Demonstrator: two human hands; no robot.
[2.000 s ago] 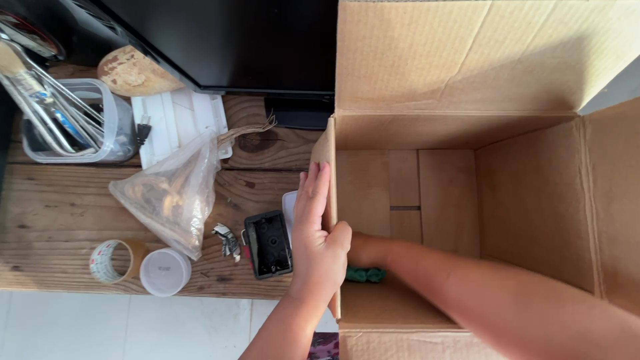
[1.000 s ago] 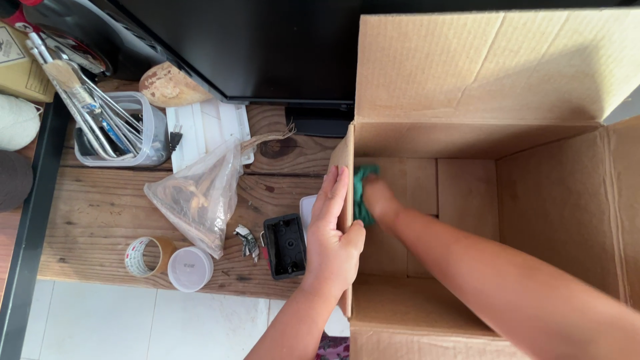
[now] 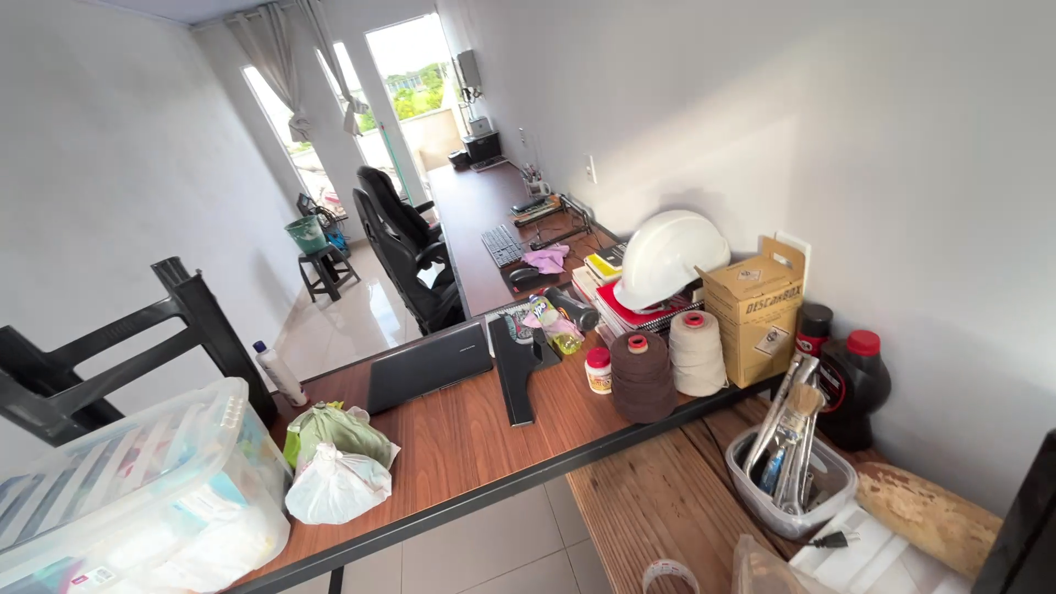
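Note:
Neither of my hands shows now, and the cardboard box is out of view. On the wooden bench (image 3: 660, 487) stands a clear plastic tub (image 3: 792, 516) with wrenches and a paintbrush (image 3: 799, 406). Beside the tub lie white plastic pieces (image 3: 858, 549) with a black plug (image 3: 829, 540), and a tan, log-shaped piece (image 3: 928, 511). A roll of tape (image 3: 670, 577) and part of a clear plastic bag (image 3: 763, 565) show at the bottom edge. Two thread cones, one brown (image 3: 642, 379) and one cream (image 3: 697, 355), stand on the brown desk (image 3: 445, 437).
A closed laptop (image 3: 433, 367), tied plastic bags (image 3: 340, 487) and a lidded plastic bin (image 3: 148, 495) rest on the desk. A white hard hat (image 3: 672, 260) sits on notebooks beside a yellow carton (image 3: 751, 318). Black chairs (image 3: 404, 256) stand farther back.
The view has swung far left, away from the cardboard box. Both hands, one at the box's side and one inside it with a green cloth, have gone out of view.

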